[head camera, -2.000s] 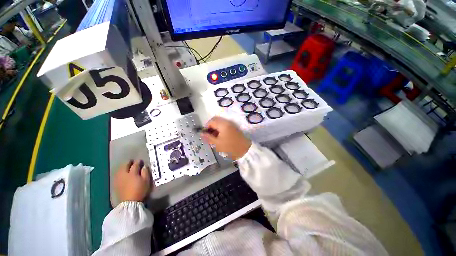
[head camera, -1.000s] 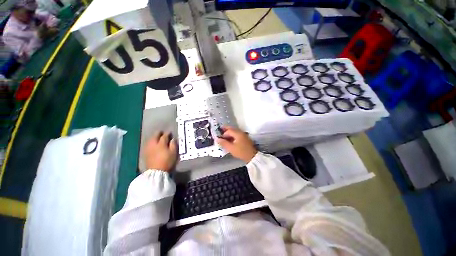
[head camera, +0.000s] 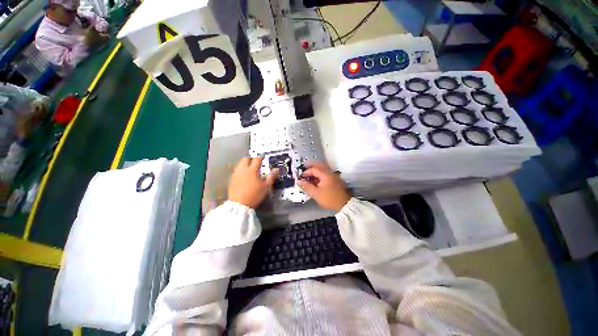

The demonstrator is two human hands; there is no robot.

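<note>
My left hand (head camera: 252,182) is at the left edge of the black fixture (head camera: 281,164), its fingertips touching or just over the fixture. My right hand (head camera: 322,185) is just right of the fixture and pinches a small dark ring (head camera: 302,172), mostly hidden by the fingers. The fixture sits on the silver perforated base plate (head camera: 303,140). What lies in its seat is too small to tell. The right-hand tray stack (head camera: 374,146) bears rows of black rings. The left-hand tray stack (head camera: 113,230) has one black ring (head camera: 145,182) near its top.
The machine head with the "05" sign (head camera: 206,59) hangs behind and left of the plate. A keyboard (head camera: 301,246) and mouse (head camera: 418,215) are in front. The button panel (head camera: 376,63) is behind the right stack. A spare black block (head camera: 250,117) and loose ring (head camera: 265,111) lie behind the plate.
My left hand has moved right, from the plate's left side to the fixture. My right hand stays beside the fixture with the ring. The view has shifted, showing more on the left.
</note>
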